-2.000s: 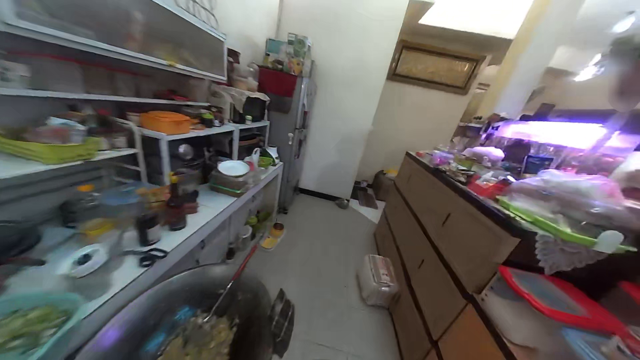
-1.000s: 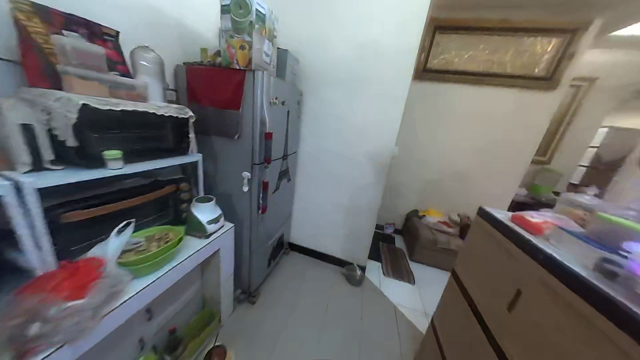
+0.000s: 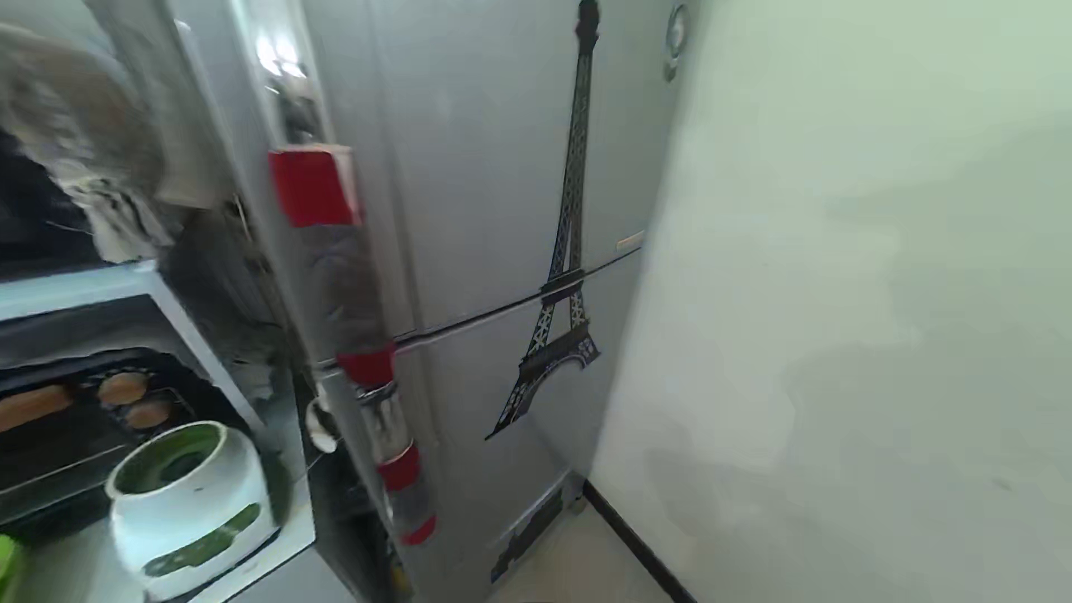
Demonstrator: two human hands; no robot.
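Note:
Neither my left hand nor my right hand shows in the head view. A grey two-door refrigerator (image 3: 477,193) fills the middle, with both doors shut. Its upper handle (image 3: 331,251) and lower handle (image 3: 406,477) bear red and grey covers. A dark Eiffel Tower sticker (image 3: 574,201) runs across both doors. Left of the refrigerator, a white and green blender base (image 3: 197,519) stands at the corner of a pale counter.
A dark toaster oven (image 3: 75,419) sits under a pale shelf (image 3: 75,289) at the left, with a fringed cloth (image 3: 100,159) hanging above. A white wall (image 3: 837,293) with a dark baseboard (image 3: 632,540) rises at the right. Tiled floor (image 3: 561,557) shows low down.
The view has moved forward through the kitchen, up close to the refrigerator. The wok on the left and the drawer cabinet on the right, seen earlier, are out of view.

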